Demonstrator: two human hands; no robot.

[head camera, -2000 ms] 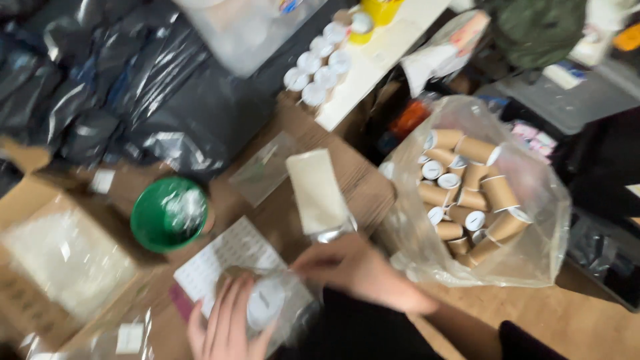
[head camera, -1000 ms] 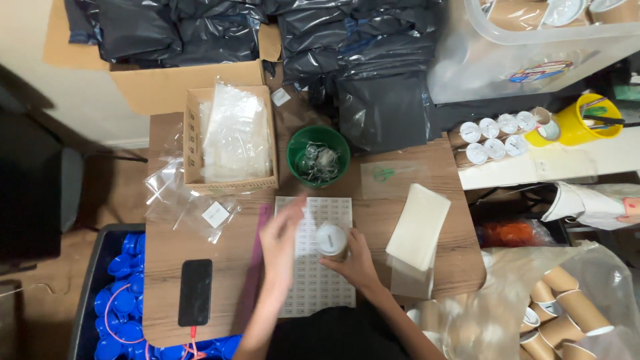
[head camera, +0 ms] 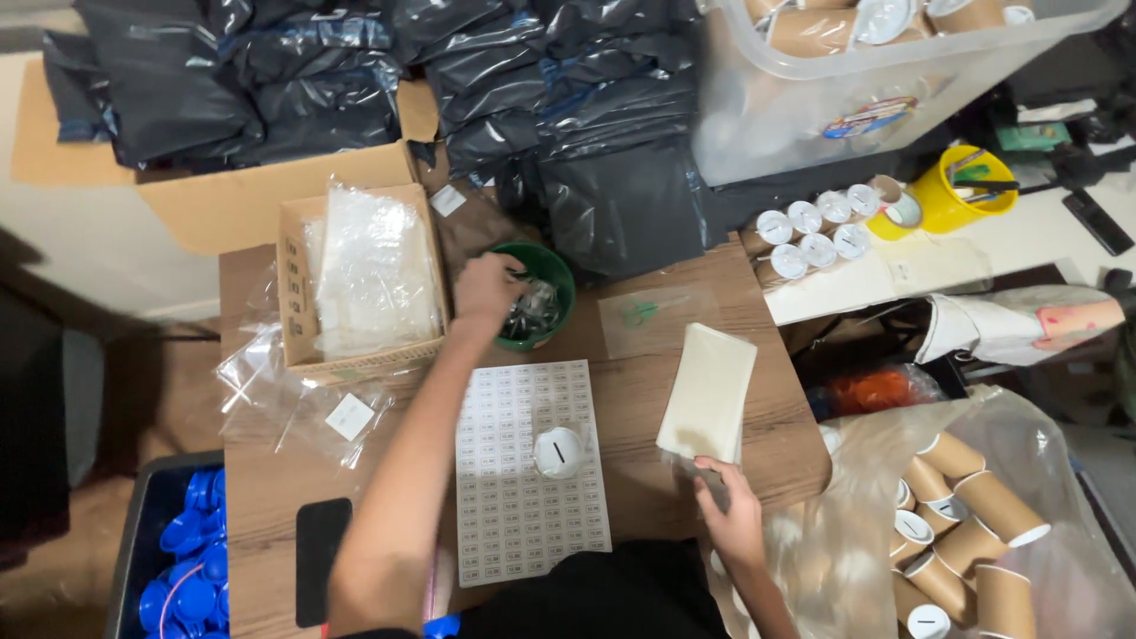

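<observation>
My left hand [head camera: 486, 286] reaches over the rim of a green bucket [head camera: 569, 306] of small clear-wrapped items; its fingertips are partly hidden, so whether they pinch one is unclear. My right hand [head camera: 729, 506], fingers apart, is at the lower end of a stack of cream paper sheets [head camera: 707, 390]. Between my arms lies a white sheet of printed labels [head camera: 506, 524], and on it stands a cardboard tube with a slotted white lid [head camera: 559, 453]. Green-handled scissors [head camera: 641, 311] lie on the table near a clear plastic bag.
A cardboard box of clear bags [head camera: 288, 293] stands left, near loose bags and a phone [head camera: 323, 559]. Black plastic packages [head camera: 621, 204] line the back. Lidded tubes [head camera: 803, 240] stand on a white shelf; a large plastic bag [head camera: 834, 532] of tubes is at right. Blue lids [head camera: 191, 595] fill a bin.
My left hand has moved from beside the tube up to the green bucket. My right hand has let go of the tube, which now stands on the label sheet, and moved right to the cream sheets.
</observation>
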